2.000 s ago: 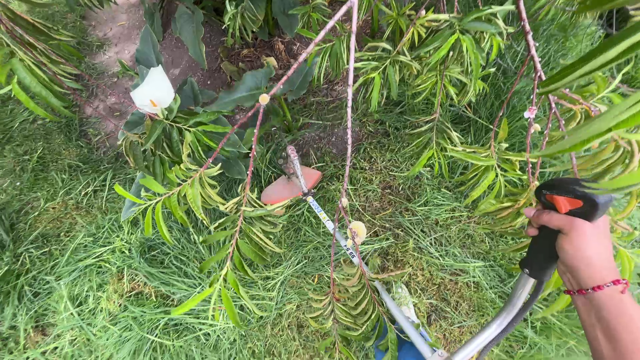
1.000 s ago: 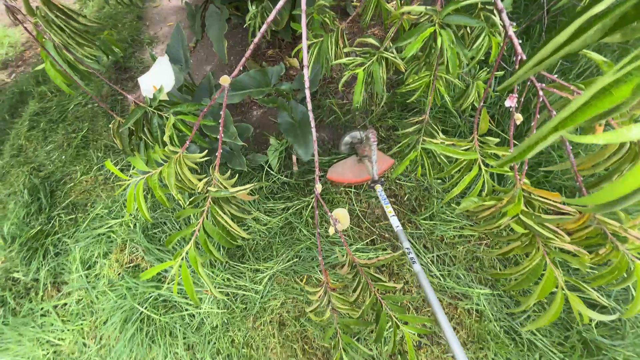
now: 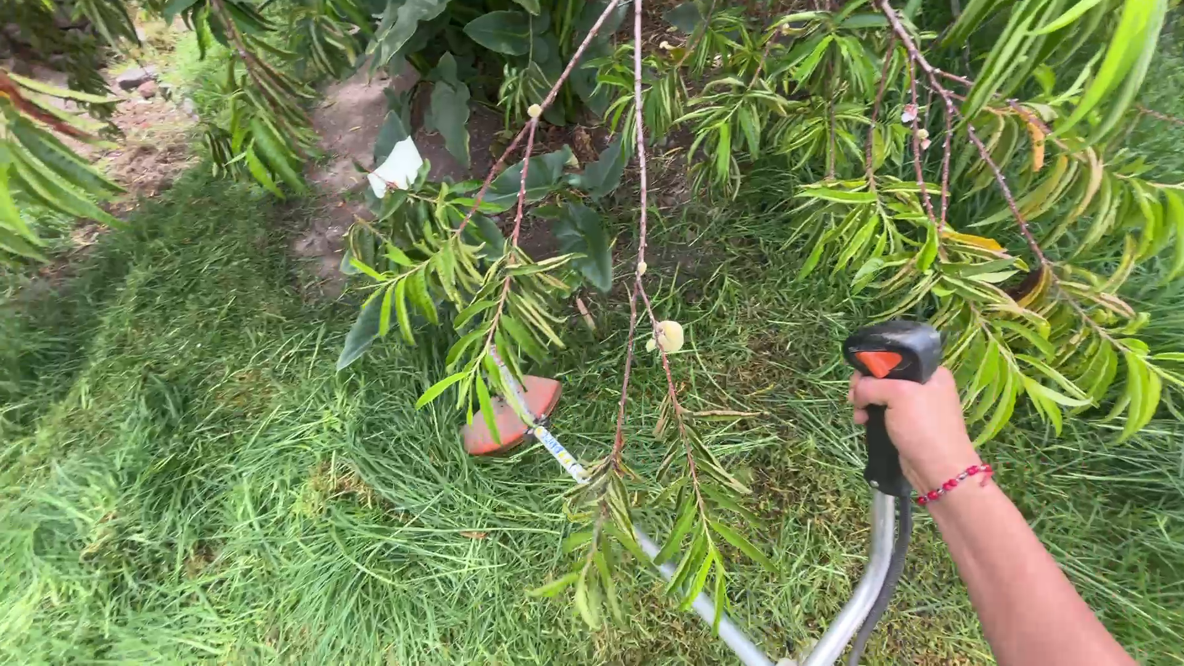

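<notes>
My right hand (image 3: 911,421), with a red beaded bracelet at the wrist, is closed around the black control handle (image 3: 890,407) of a brush cutter. An orange button shows on top of the handle. From it a bent metal handlebar (image 3: 865,583) runs down to the cutter's straight shaft (image 3: 684,592). The shaft slants up and left to an orange guard (image 3: 511,415), which rests low in the grass left of centre. The cutting head is hidden behind the guard and leaves. My left hand is out of view.
Thin branches with narrow leaves (image 3: 518,314) hang in front of the shaft, one bearing a pale round fruit (image 3: 668,337). More leafy branches (image 3: 1008,277) hang at the right. A white flower (image 3: 396,167) stands among broad dark leaves at bare soil (image 3: 324,185). Long grass (image 3: 240,536) covers the lower left.
The orange guard has swung left from beneath the hanging branches' middle, where it was one second ago. My right hand, out of view then, shows again on the handle.
</notes>
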